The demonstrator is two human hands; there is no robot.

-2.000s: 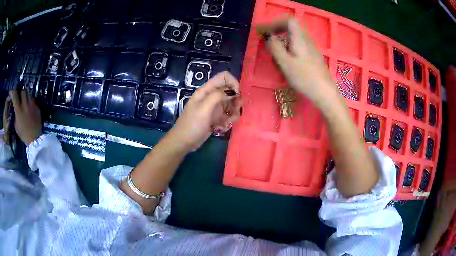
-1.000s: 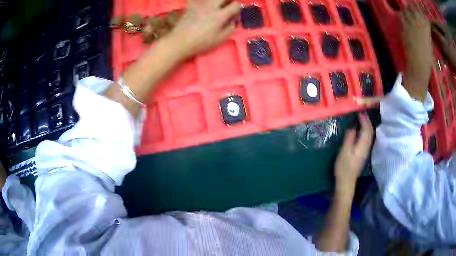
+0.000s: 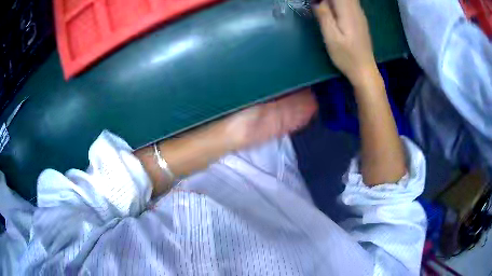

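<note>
My left hand (image 3: 278, 116) is strongly blurred, below the bench's front edge and just above my lap; its fingers and anything in them cannot be made out. My right hand (image 3: 345, 38) is at the top, over the right part of the green bench, with its fingertips near the picture's upper edge. A small pile of thin silver pins (image 3: 292, 6) lies just left of those fingertips, partly cut off. Whether my right fingers hold a pin is too blurred to tell. The red tray (image 3: 124, 36) shows only its lower left corner, with empty square pockets.
The dark green bench (image 3: 178, 91) has a thin pale front edge. A black tray (image 3: 24, 43) is at the upper left. Another person's white sleeve (image 3: 458, 59) is at the right, with part of a red tray (image 3: 477, 13) beyond it. Dark and blue items are below the bench at right.
The view has tilted down, so most of the red tray is out of sight. My left hand has left the tray and moved below the bench edge. My right hand is now by the pins.
</note>
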